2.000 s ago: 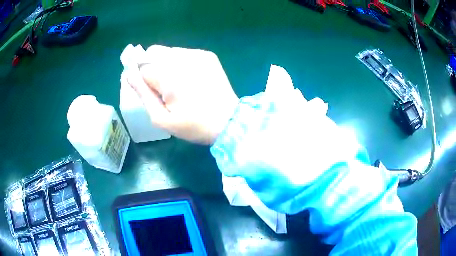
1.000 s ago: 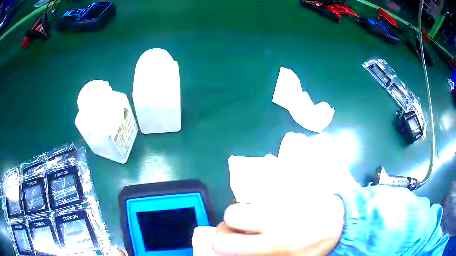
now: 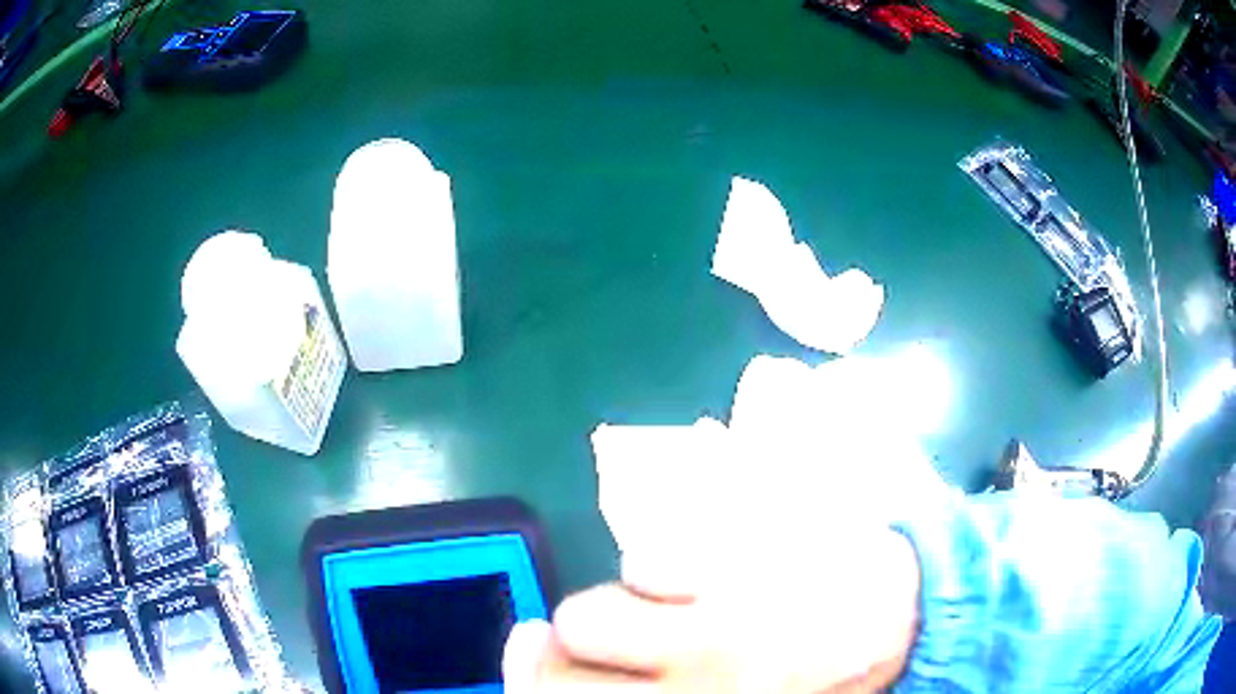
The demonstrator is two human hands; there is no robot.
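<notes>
A handheld tester with a bright blue face and dark screen (image 3: 427, 626) lies at the bottom, its lower part cut off by the edge. My right hand (image 3: 718, 644) is at the tester's right side, fingers curled, their tips over the screen's lower right corner. The hand is overexposed, so whether a wipe is in its fingers cannot be told. A white wipe (image 3: 651, 475) lies just beyond the hand and merges with it in the glare. A crumpled wipe (image 3: 793, 278) lies farther off. My left hand is not in view.
A labelled white bottle (image 3: 264, 346) and a taller plain bottle (image 3: 396, 258) stand left of centre. Framed lens panels (image 3: 129, 556) lie at left. At right are a panel strip (image 3: 1051, 217), a small black block (image 3: 1098, 330) and an air gun (image 3: 1064, 475) with its hose.
My right hand has moved from the taller bottle down to the tester's side and let the bottle go. Over the last second the hand has barely moved; the view has shifted slightly.
</notes>
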